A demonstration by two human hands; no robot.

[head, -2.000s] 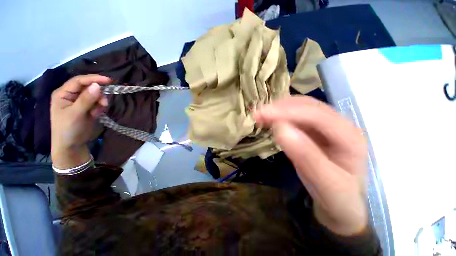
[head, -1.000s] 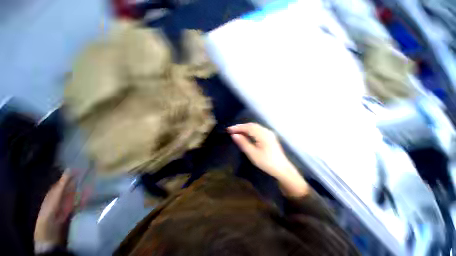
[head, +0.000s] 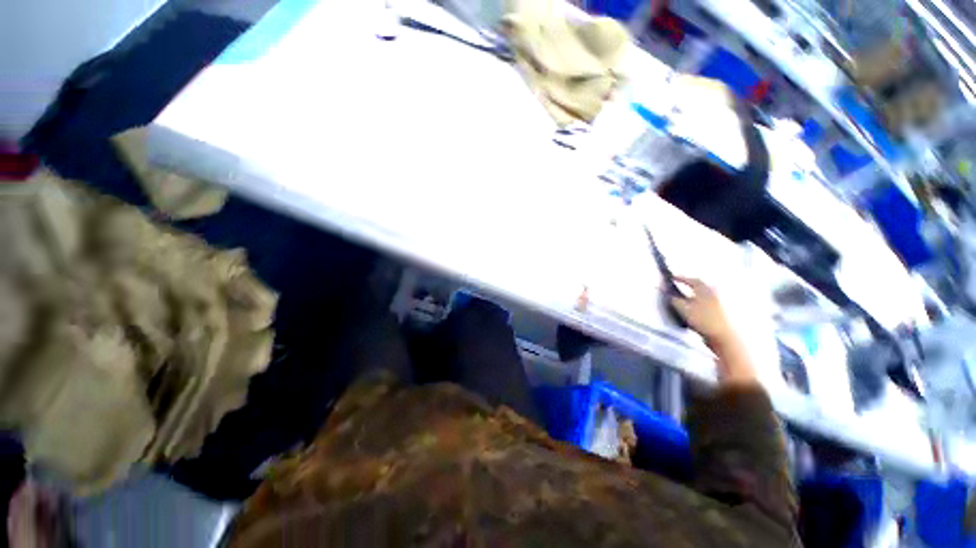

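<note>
A big bunched bundle of khaki cloth pieces (head: 139,332) lies at the left on dark cloth, cut off by the left edge. My right hand (head: 704,308) is over the white machine table (head: 428,161) at the right, with its fingers closed on the end of a dark slim tool (head: 659,262), possibly scissors. The tool's pointed end is directed away from me. My left hand (head: 26,516) shows only as a small blurred part at the lower left edge, below the bundle. What it holds is hidden.
Another khaki heap (head: 569,59) lies on the table's far side, with a black hanger (head: 450,35) near it. A dark machine part (head: 712,198) stands beyond my right hand. A blue bin (head: 642,426) is under the table edge. A loose khaki piece (head: 171,182) lies near the table corner.
The view has turned right, so the bundle sits further left. My right hand has moved from beside the bundle to the white table and taken hold of the dark tool. My left hand is nearly out of view.
</note>
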